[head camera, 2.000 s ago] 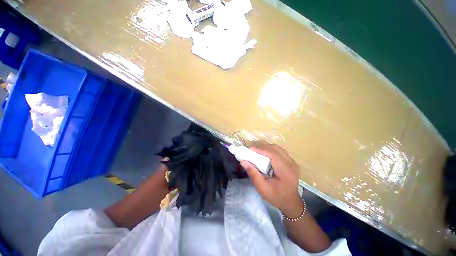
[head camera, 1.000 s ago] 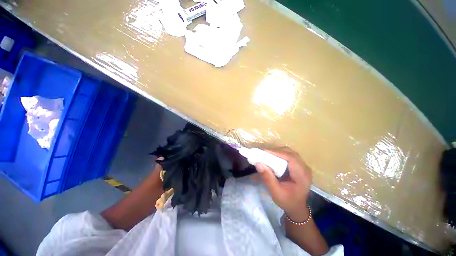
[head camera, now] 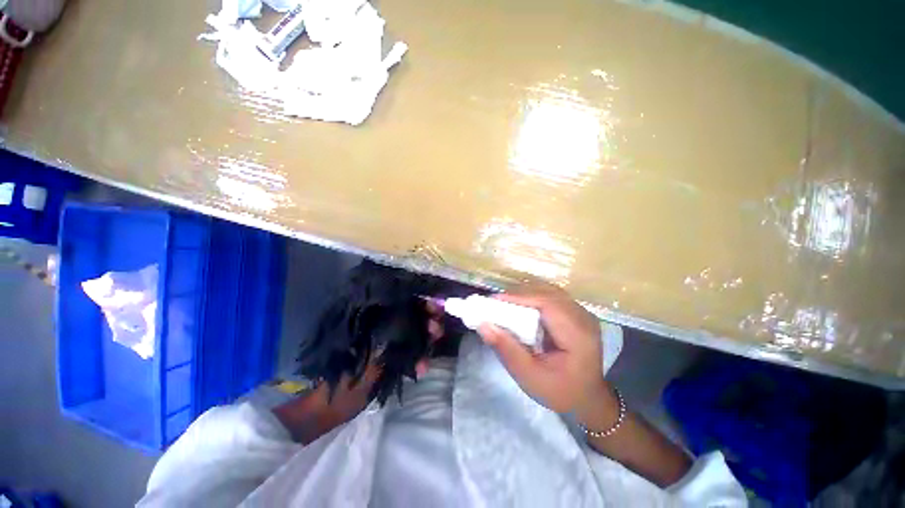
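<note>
The black fringed bundle [head camera: 362, 327] is below the bench's front edge, in front of my white clothing. My left hand [head camera: 365, 382] holds it from beneath and behind; the black strips hide most of the hand, and some fingertips show at the bundle's right side. My right hand [head camera: 556, 349] is shut on the white glue bottle [head camera: 504, 316], which lies nearly level. Its pink-purple nozzle points left and its tip is at the bundle's right side. Whether glue comes out cannot be seen.
The tan bench top [head camera: 447, 149] carries crumpled white paper [head camera: 347, 84] with a small printed tube [head camera: 282, 36]. A blue crate [head camera: 179, 327] with white scrap [head camera: 129, 308] stands on the floor at left. A mug [head camera: 30, 12] and red box [head camera: 8, 74] are far left. A green belt [head camera: 834, 40] lies beyond.
The view has turned, so the bench edge lies flatter and the mug shows. The bundle has turned and my left fingertips now show at its right side. The bottle has moved left, nozzle at the bundle.
</note>
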